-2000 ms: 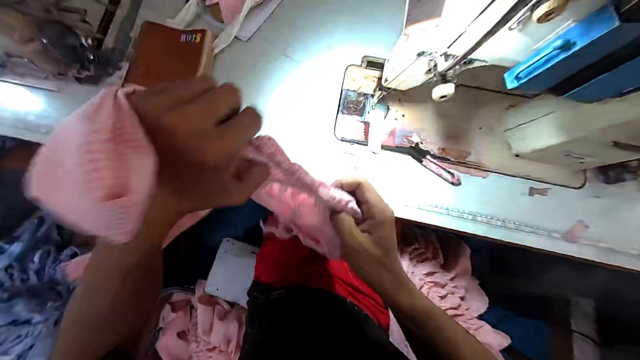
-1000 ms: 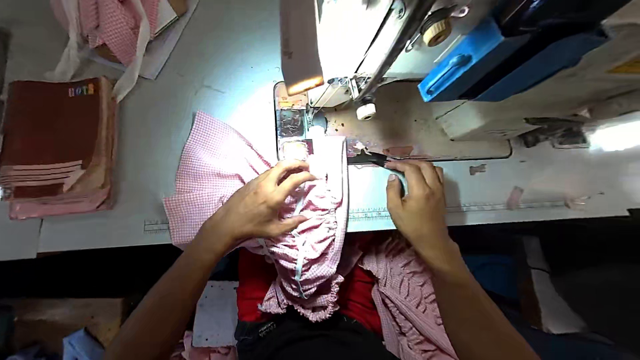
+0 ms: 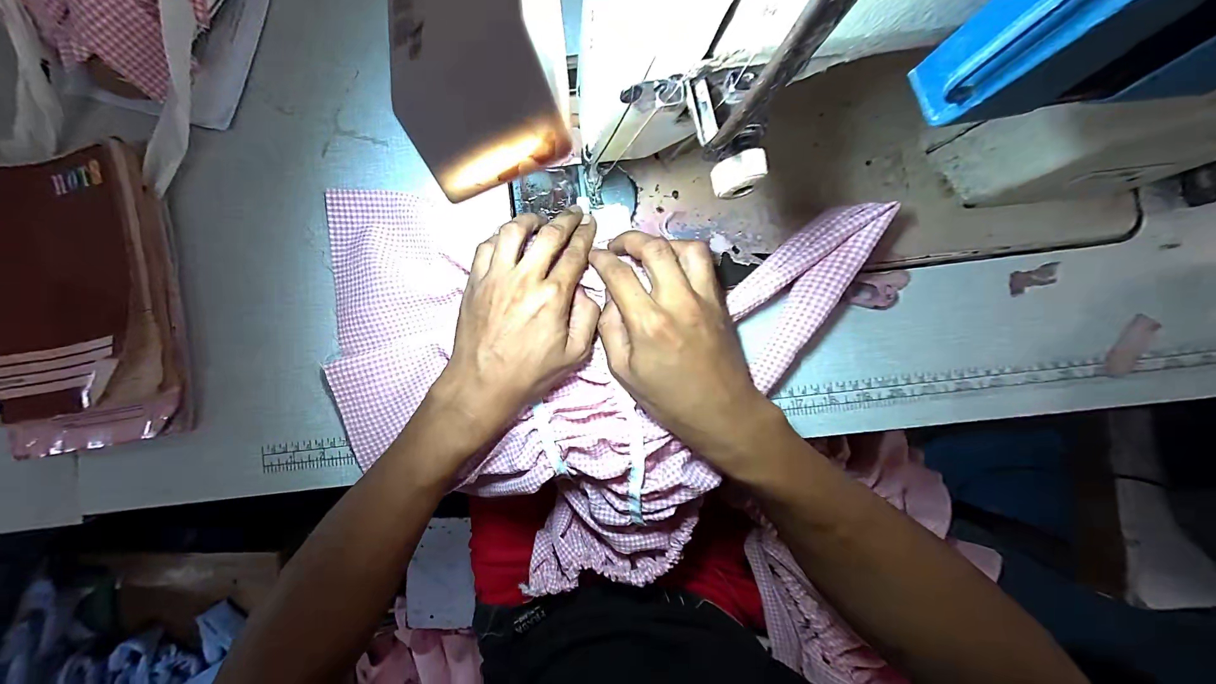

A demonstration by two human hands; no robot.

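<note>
A pink gingham garment piece lies on the table below the sewing machine's needle area. Its gathered part, with two pale tapes, hangs over the front edge onto the lap. My left hand rests on the cloth just left of the needle, its fingertips close to the presser foot. My right hand touches the same cloth beside it, fingers bent; whether they pinch it is hidden. A folded gingham strip points out to the right from under my right hand.
A worn brown notebook lies at the left, with gingham cloth and white strips above it. A ruler tape runs along the front edge. A blue box-shaped part is at upper right. Pink scraps lie on the table.
My right hand has moved left from beside the scissors to the cloth near the needle. My left hand has moved up toward the presser foot. The folded strip now sticks out to the right.
</note>
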